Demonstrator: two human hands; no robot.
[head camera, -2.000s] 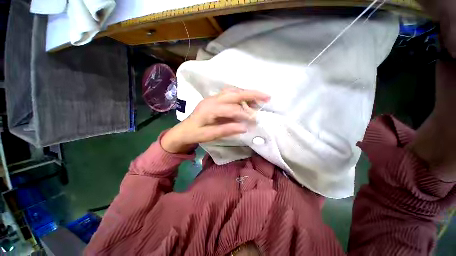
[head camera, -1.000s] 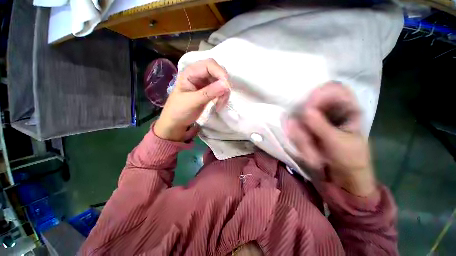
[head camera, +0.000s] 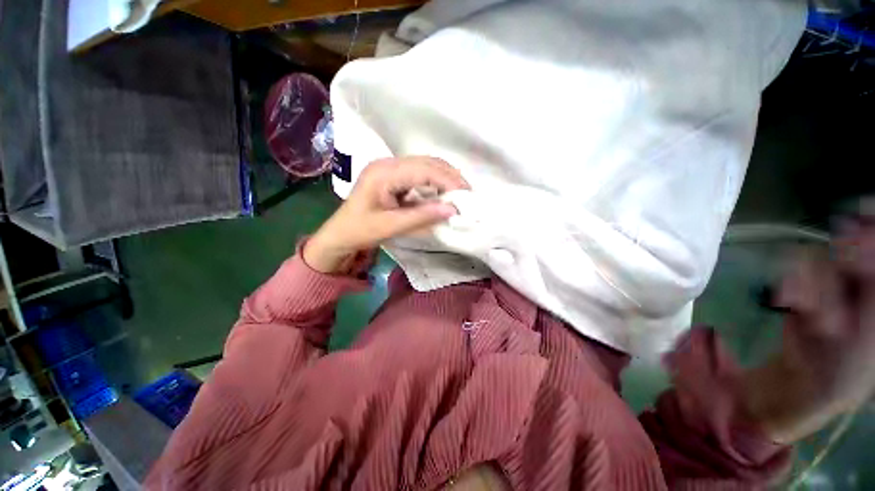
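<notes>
An off-white garment (head camera: 576, 125) lies over my lap and reaches up to the table. My left hand (head camera: 398, 206) pinches a fold of its edge between thumb and fingers. A white button (head camera: 500, 256) sits on the garment just right of that hand. A dark label (head camera: 342, 165) shows at the garment's left edge. My right hand (head camera: 830, 321) is off to the far right, away from the garment, blurred and partly cut off by the picture's edge. No needle can be made out.
A large grey cloth bin (head camera: 144, 144) stands at the left. A dark-red basket (head camera: 295, 125) with plastic in it is on the green floor beside the garment. The wooden table edge (head camera: 259, 13) runs along the top left. Blue items (head camera: 171, 395) lie at the lower left.
My right hand has moved from over the garment out to the far right. My left hand has moved slightly down and right and now pinches the garment's edge. The view has shifted somewhat.
</notes>
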